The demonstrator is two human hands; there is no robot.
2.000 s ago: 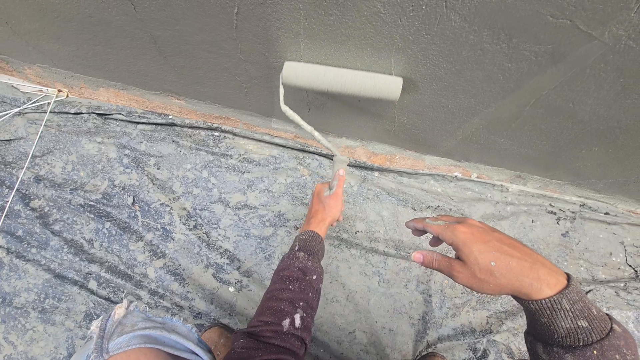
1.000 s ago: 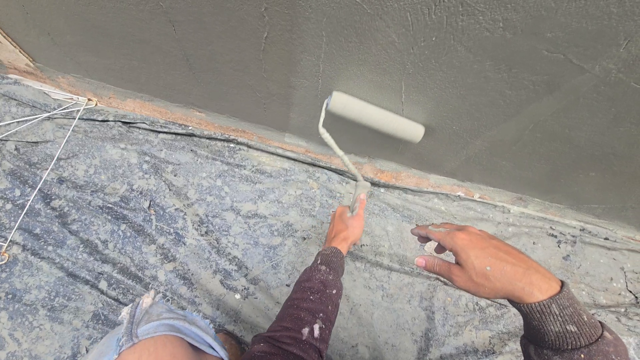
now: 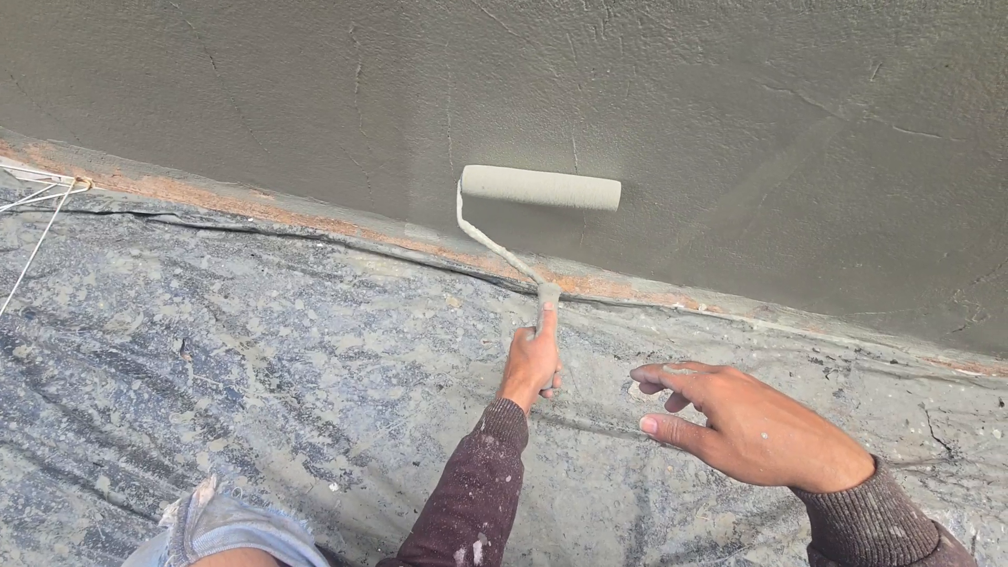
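My left hand (image 3: 535, 361) grips the handle of a paint roller (image 3: 541, 187), its thumb laid along the grip. The roller's pale, coated sleeve lies nearly level against a grey rendered wall (image 3: 315, 102), a little above the wall's foot. A bent, paint-caked wire frame joins the sleeve's left end to the handle. My right hand (image 3: 756, 425) hangs in the air to the right of the left one, palm down, fingers apart and slightly curled, holding nothing. Both hands carry specks of paint.
A paint-spattered plastic sheet (image 3: 236, 378) with folds covers the ground up to the wall. Along the wall's foot runs a rough reddish-brown strip (image 3: 307, 224). White cords (image 3: 39, 248) meet at a knot at the far left. Fine raised lines mark the wall.
The roller has shifted over the wall, and its sleeve, tilted down to the right a second ago, now lies closer to level. My right hand keeps much the same open pose.
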